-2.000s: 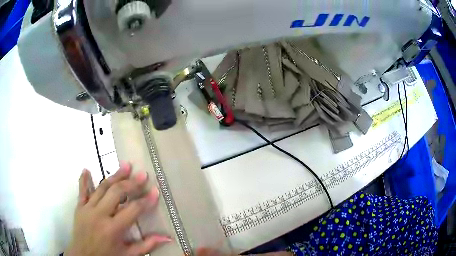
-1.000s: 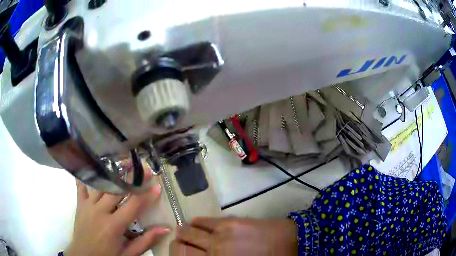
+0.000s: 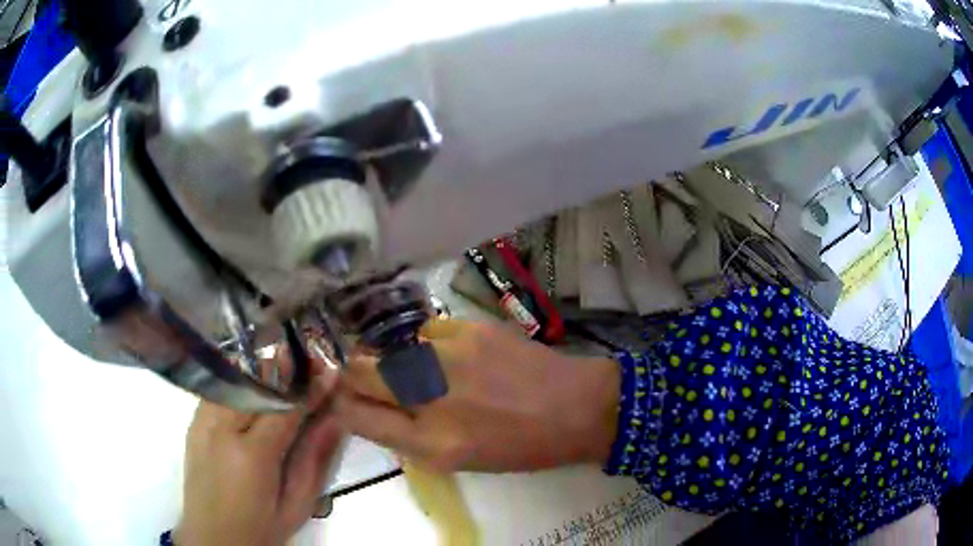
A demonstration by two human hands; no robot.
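Note:
My left hand [image 3: 251, 464] and my right hand [image 3: 485, 400] meet close below the needle area of the white sewing machine [image 3: 555, 139]. Their fingertips are close together, partly behind the metal guard [image 3: 112, 224] and blurred. The presser foot and what lies between the fingers are hidden. The dark block [image 3: 414, 373] stands in front of my right hand. A pale yellow-beige band [image 3: 443, 507] comes out below my right hand towards the table edge. No zipper teeth show at my hands.
A heap of taupe zipper pieces [image 3: 640, 251] lies under the machine arm. Red-handled snips [image 3: 523, 293] lie at its left. My patterned sleeve crosses the table at the right, over part of the printed ruler [image 3: 581, 528]. A blue crate [image 3: 939, 331] stands beyond the right edge.
My right hand has moved up to the needle area, and my left fingers have drawn in beside it. The zipper strip seen under the foot is out of sight. The yellow-beige band now shows.

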